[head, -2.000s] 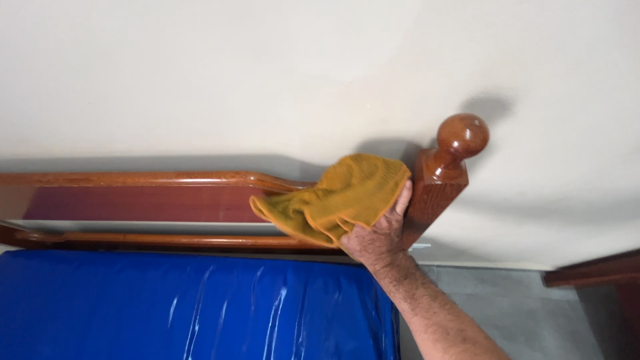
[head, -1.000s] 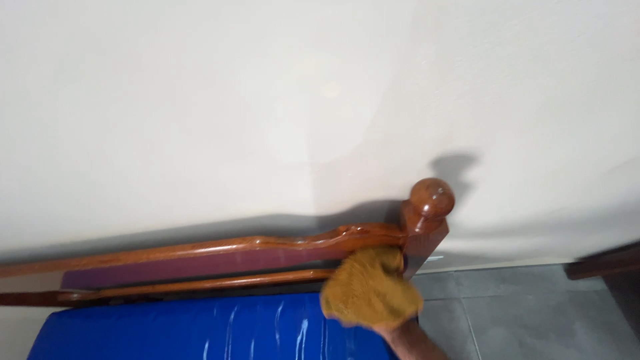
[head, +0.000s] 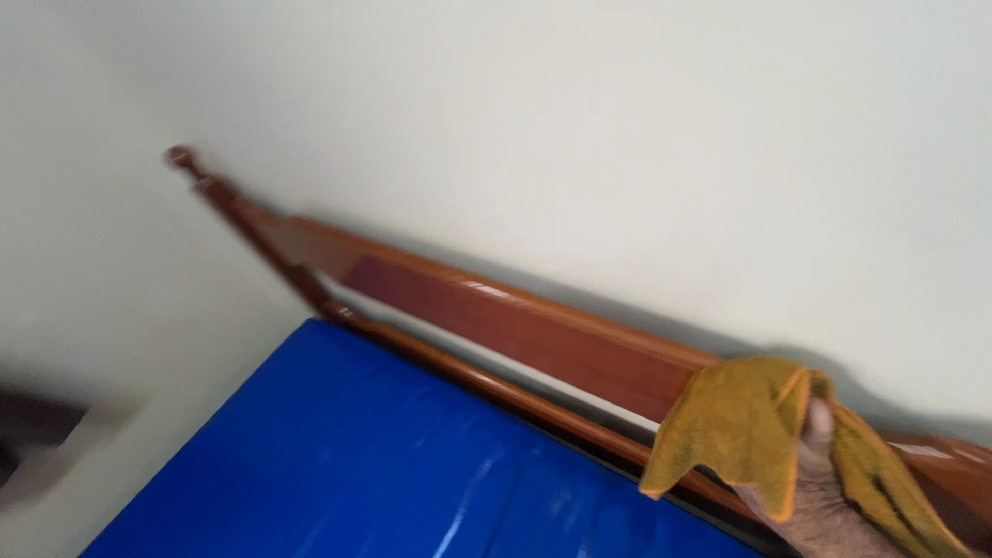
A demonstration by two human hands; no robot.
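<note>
At the lower right, my right hand (head: 825,480) grips a mustard-yellow cloth (head: 732,422), which drapes over the top rail of a wooden headboard (head: 542,306). Most of the fingers are hidden by the cloth; a fingertip and the back of the hand show. The headboard slants down from the upper left to the right, with a reddish panel below its top rail and a lower rail (head: 496,385) beneath. My left hand is out of sight.
A blue plastic-covered mattress (head: 349,449) lies against the headboard. At the left rises a bedpost with a ball finial (head: 182,157). A pale wall (head: 620,155) stands behind. Something dark (head: 39,426) is at the lower left edge.
The view has swung left, so the far bedpost shows and the near one is gone. The hand with the cloth, earlier beside the near post, is now on the headboard's top rail.
</note>
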